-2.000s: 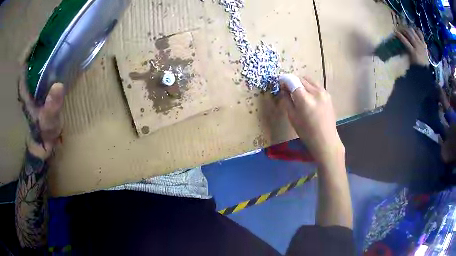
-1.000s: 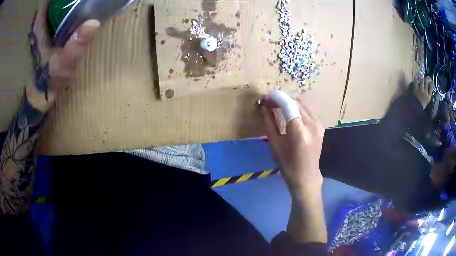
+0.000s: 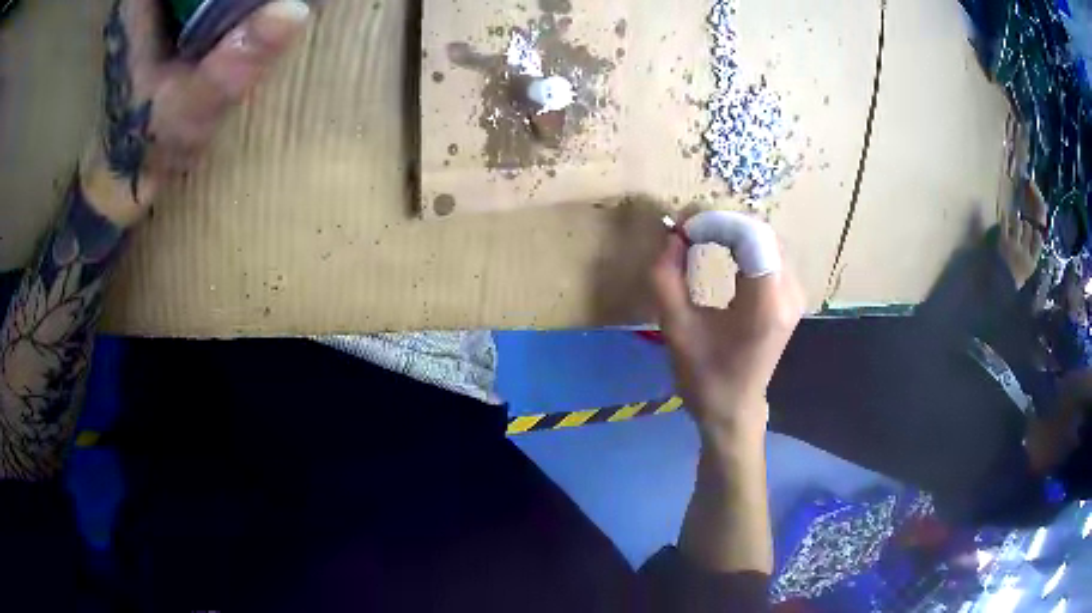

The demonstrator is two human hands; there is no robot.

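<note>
My right hand (image 3: 730, 299) pinches a tiny silver fastener (image 3: 671, 224) between thumb and a white-sleeved finger, above the cardboard below the fastener pile (image 3: 745, 134). My left hand (image 3: 198, 90) is at the upper left with its thumb on the rim of the green housing (image 3: 216, 17). Most of the housing is cut off by the top edge. The cardboard pad (image 3: 479, 192) lies between the hands, with a dark wet stain (image 3: 513, 141), loose bits and a white cap (image 3: 550, 92) on it.
Corrugated cardboard (image 3: 323, 263) covers the bench. Another person's dark sleeve (image 3: 874, 383) and hand (image 3: 1024, 234) are at the right. Shiny green housings (image 3: 1044, 96) lie at the upper right. A blue bin of small metal parts (image 3: 838, 545) is at the lower right.
My right hand has left the fastener pile and moved down toward me with a fastener. The view has shifted, so the pad sits higher and less of the housing shows.
</note>
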